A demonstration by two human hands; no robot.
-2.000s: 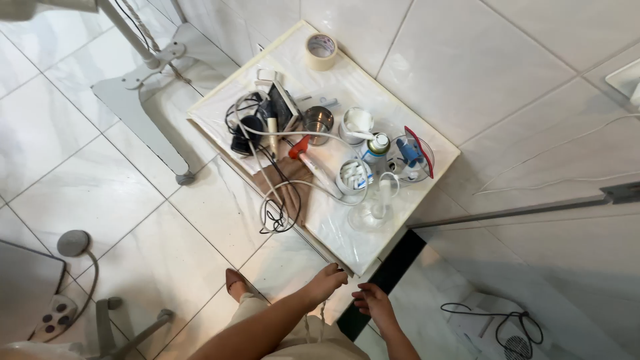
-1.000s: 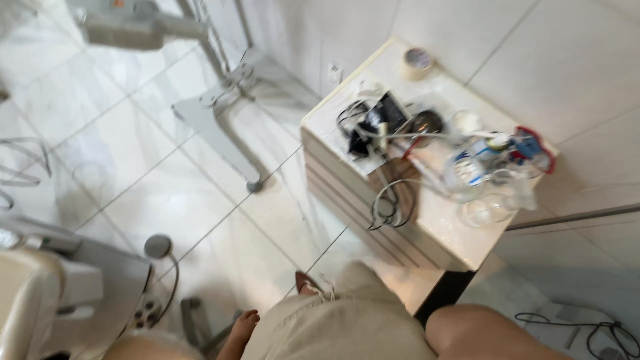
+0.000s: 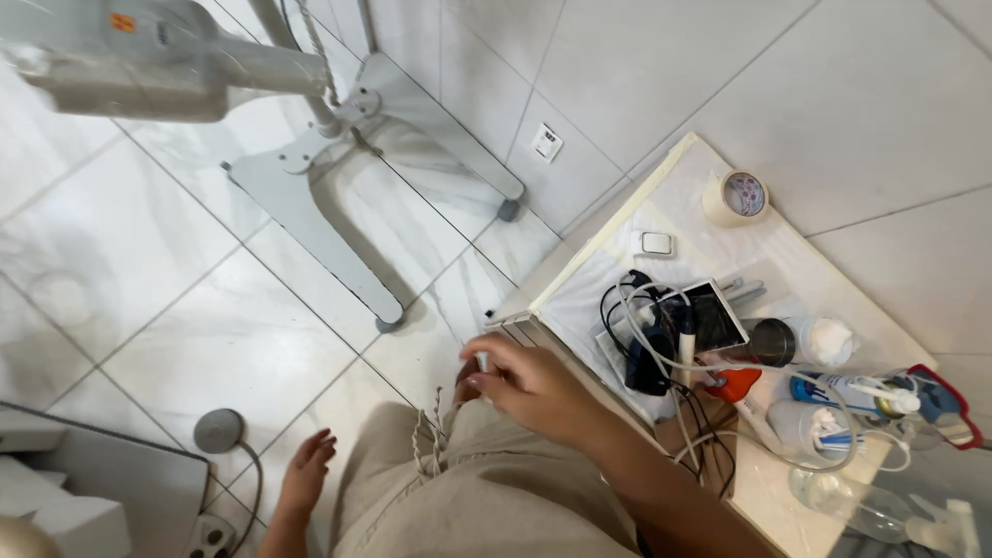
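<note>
My right hand (image 3: 535,384) hangs in front of my body, beside the near left edge of the cabinet, its fingers curled loosely; whether something small lies between thumb and fingers cannot be told. Lower and to the left, my left hand (image 3: 310,465) is held over the floor with fingers apart and nothing in it. On the cabinet top (image 3: 697,194) lie a roll of masking tape (image 3: 736,199), a white switch-like block (image 3: 655,243), tangled cables (image 3: 659,364), a small dark-screened device (image 3: 709,316), a spray can (image 3: 849,394) and a clear spray bottle (image 3: 872,504).
A grey wheeled stand base (image 3: 310,194) spreads over the tiled floor at upper left, below a plastic-wrapped equipment arm (image 3: 155,62). A round grey foot pedal (image 3: 218,431) with a cable lies at lower left, next to a grey unit (image 3: 147,473). A wall socket (image 3: 547,142) is behind the cabinet.
My hands were close together by the cabinet's near corner two seconds ago; now they are apart, the left one farther left. The view has swung left, toward the wheeled stand.
</note>
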